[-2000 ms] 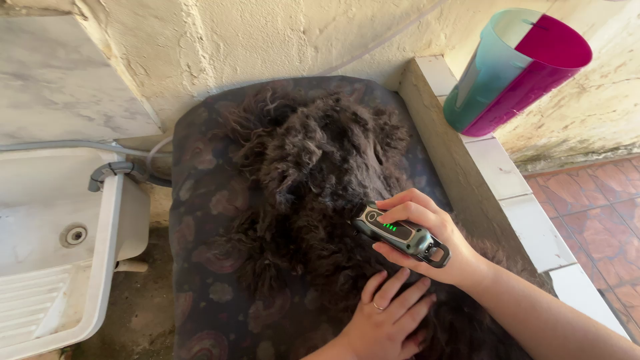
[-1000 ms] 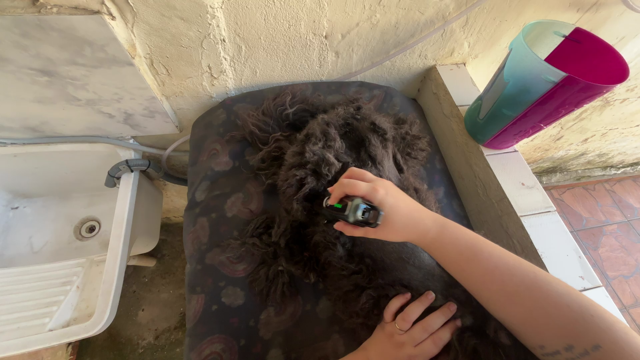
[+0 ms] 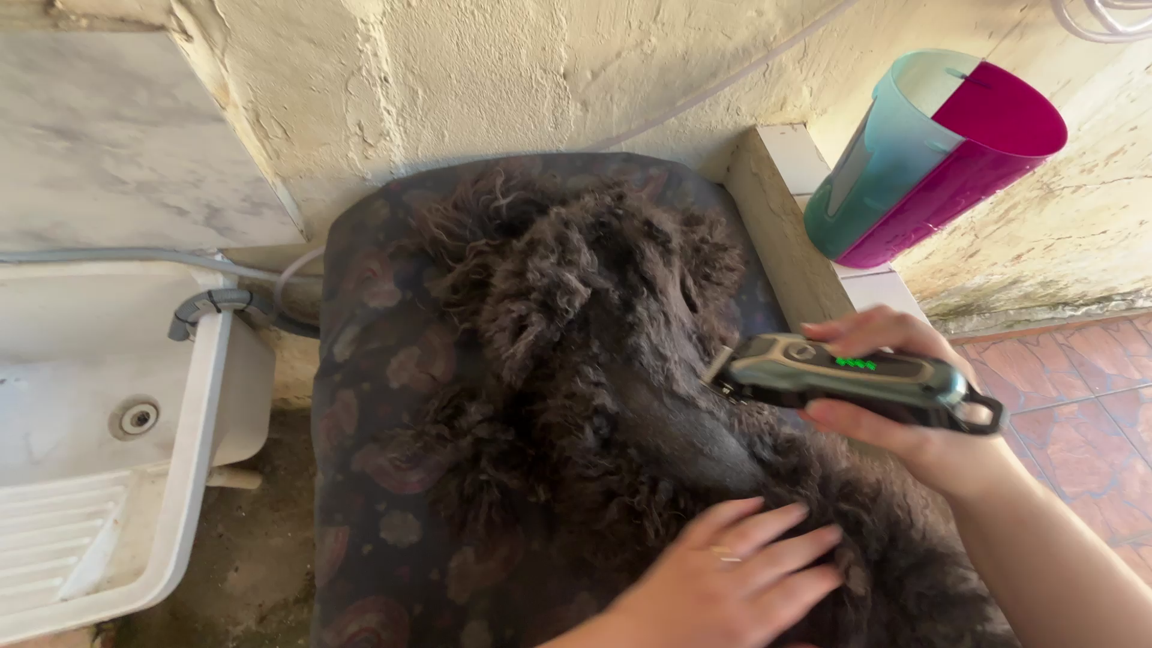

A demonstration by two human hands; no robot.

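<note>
A dog with dark, curly fur [image 3: 576, 297] lies on a dark patterned cushioned surface [image 3: 387, 360]. Along its neck and back runs a strip of short-clipped coat. My right hand [image 3: 900, 396] grips a cordless hair clipper [image 3: 837, 373] with green lights on top, its blade at the fur on the right side of the neck. My left hand [image 3: 747, 567], with a ring on one finger, rests spread on the dog's back, below the clipped strip. The dog's face is hard to make out in the fur.
At left stands a white utility sink [image 3: 193, 450] with a grey hose [image 3: 216, 306] over its rim. A teal and magenta plastic container [image 3: 936, 171] stands on the white-tiled ledge [image 3: 792, 157] at right. A rough plaster wall [image 3: 504, 81] rises behind.
The clipper in my right hand has moved right from the middle of the dog's neck, where it was one second ago. My left hand stays on the back.
</note>
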